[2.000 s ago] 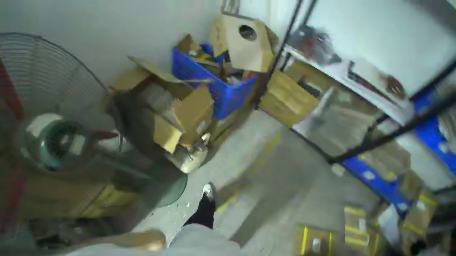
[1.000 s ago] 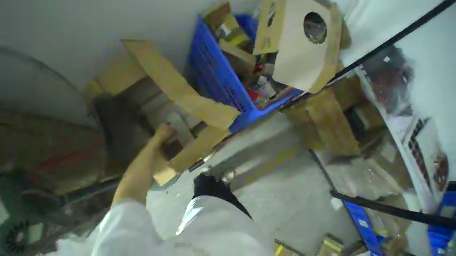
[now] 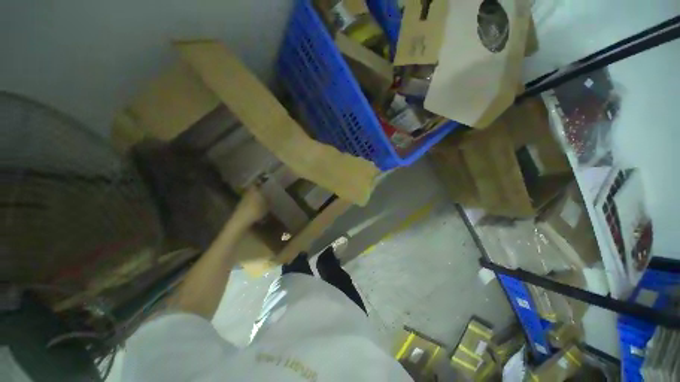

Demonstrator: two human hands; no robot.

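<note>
An open brown cardboard box [image 3: 283, 149] with its flaps up stands left of centre, with smaller grey-brown boxes [image 3: 272, 195] inside. My bare left hand [image 3: 252, 204] reaches into it from the lower left, at the near edge of these small boxes. Its fingers are blurred and partly hidden, so I cannot tell whether they hold anything. My right hand is out of the picture.
A blue slatted crate [image 3: 328, 97] of mixed packets and a cardboard piece with a round hole [image 3: 466, 82] stand behind. A fan guard [image 3: 67, 186] is left. Black-framed shelving [image 3: 581, 287] is right. Taped cartons [image 3: 471, 349] lie on the floor.
Two seconds ago no hand showed at the box. My left hand has since reached in and, over the last second, stays there. The view has moved closer and shifted.
</note>
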